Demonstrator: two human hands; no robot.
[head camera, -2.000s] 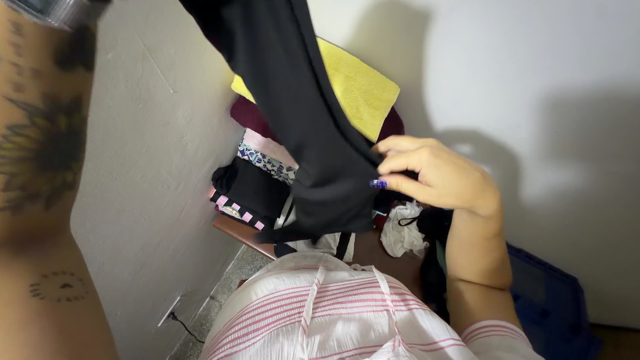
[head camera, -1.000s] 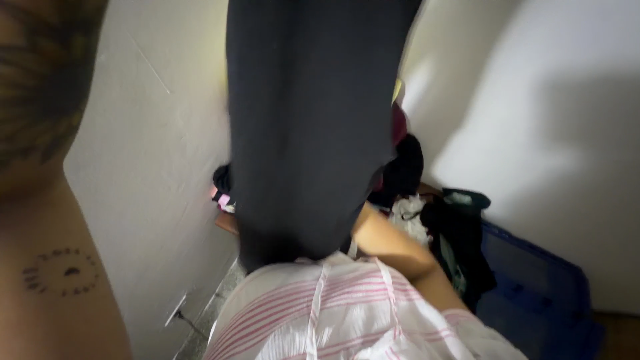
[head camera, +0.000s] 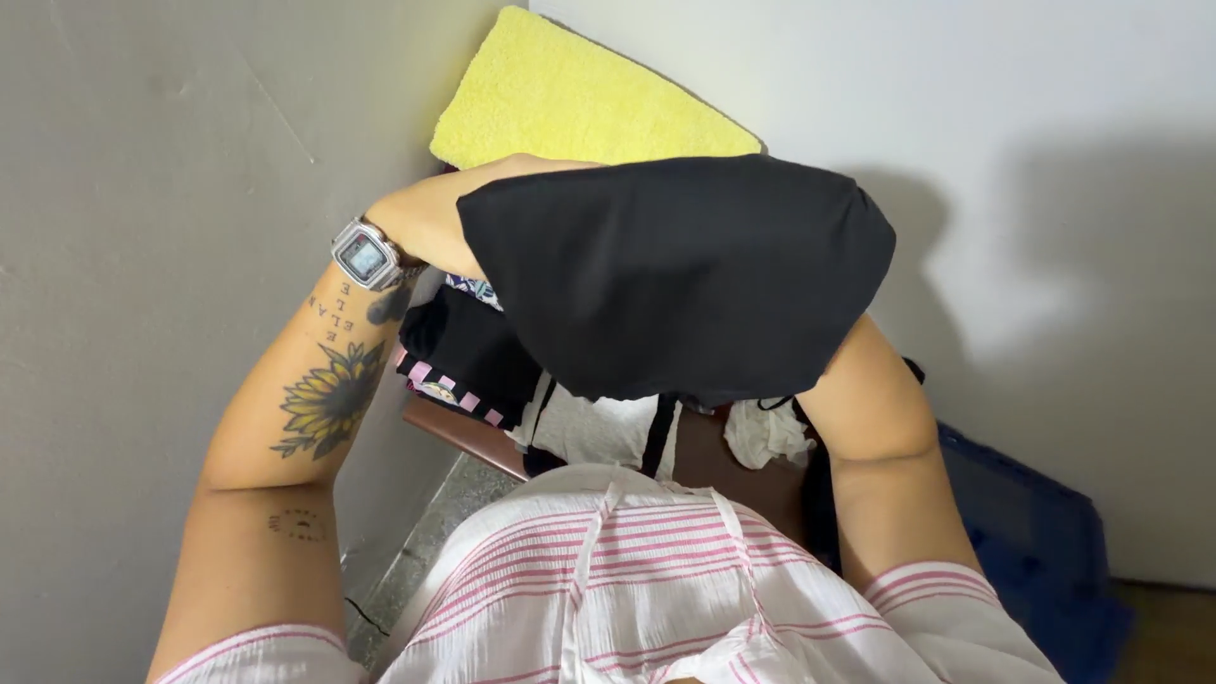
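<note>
A piece of black cloth (head camera: 674, 275), doubled over, hangs in front of me between my two arms. My left hand (head camera: 494, 195) reaches in behind its left end; the fingers are hidden by the fabric, so its grip does not show. All of my right hand is covered by the cloth, and only the forearm comes out below its right end. A folded yellow towel (head camera: 589, 100) lies just beyond. Partly covered by the cloth, a stack of folded black clothes (head camera: 470, 347) sits below my left wrist.
Under the cloth, a white garment with black bands (head camera: 598, 427) and a crumpled white cloth (head camera: 765, 435) lie on a brown surface (head camera: 736, 484). A blue plastic container (head camera: 1026, 503) stands at the lower right. Walls meet behind the towel.
The black cloth hung long and loose before; now it is doubled into a shorter, wide shape. My left hand has come down into view behind it, and my right hand has gone out of sight.
</note>
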